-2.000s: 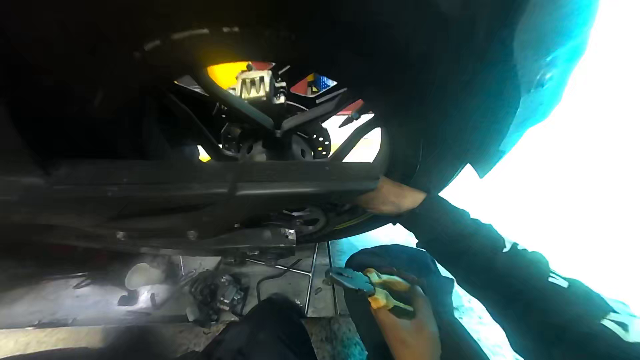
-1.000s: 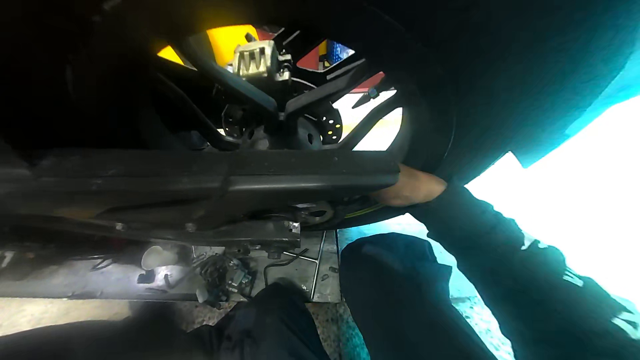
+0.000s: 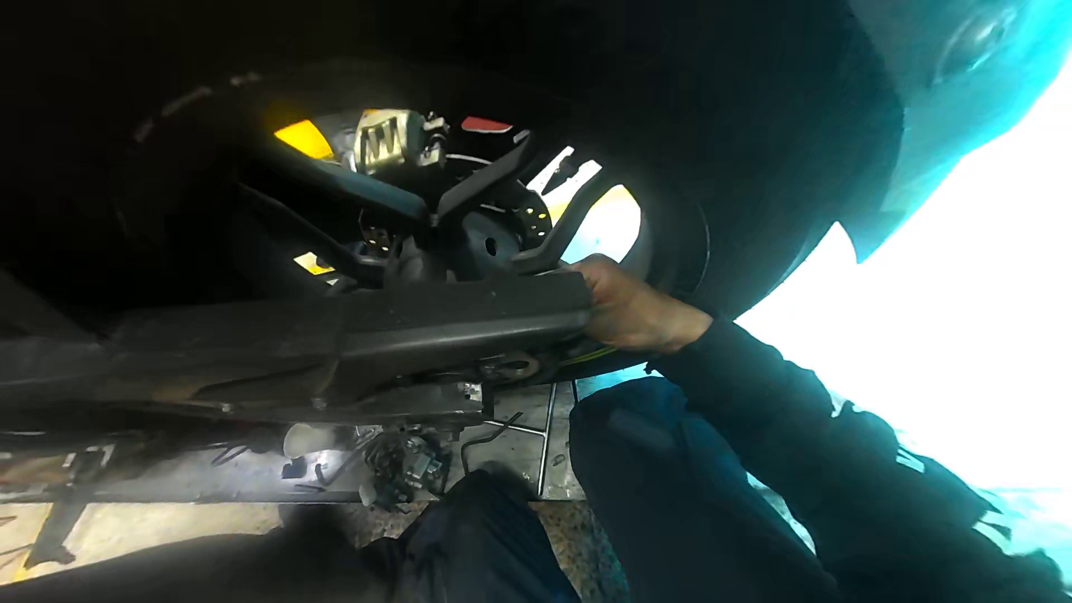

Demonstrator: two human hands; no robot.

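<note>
My right hand [image 3: 632, 310] reaches in from the right and lies against the end of a long dark cover on the swingarm [image 3: 469, 322]. Its fingers pass behind that end and are hidden, so what they hold does not show. Just beyond them is the spoked rear wheel [image 3: 494, 180] of a motorcycle, with a drilled brake disc [image 3: 536, 216] and a pale metal brake caliper [image 3: 387, 141] seen between the spokes. My left hand is out of view.
Below the swingarm, a pale work surface [image 3: 511, 452] holds a whitish cup-like thing [image 3: 308, 440], a cluster of metal parts [image 3: 412, 462] and a bent dark rod [image 3: 481, 440]. My knees [image 3: 645, 427] are close beneath the wheel. Dark bodywork overhangs the top.
Two seconds ago a hand held yellow-handled pliers near my knee; hand and pliers have left view. My right hand has stayed at the cover's end.
</note>
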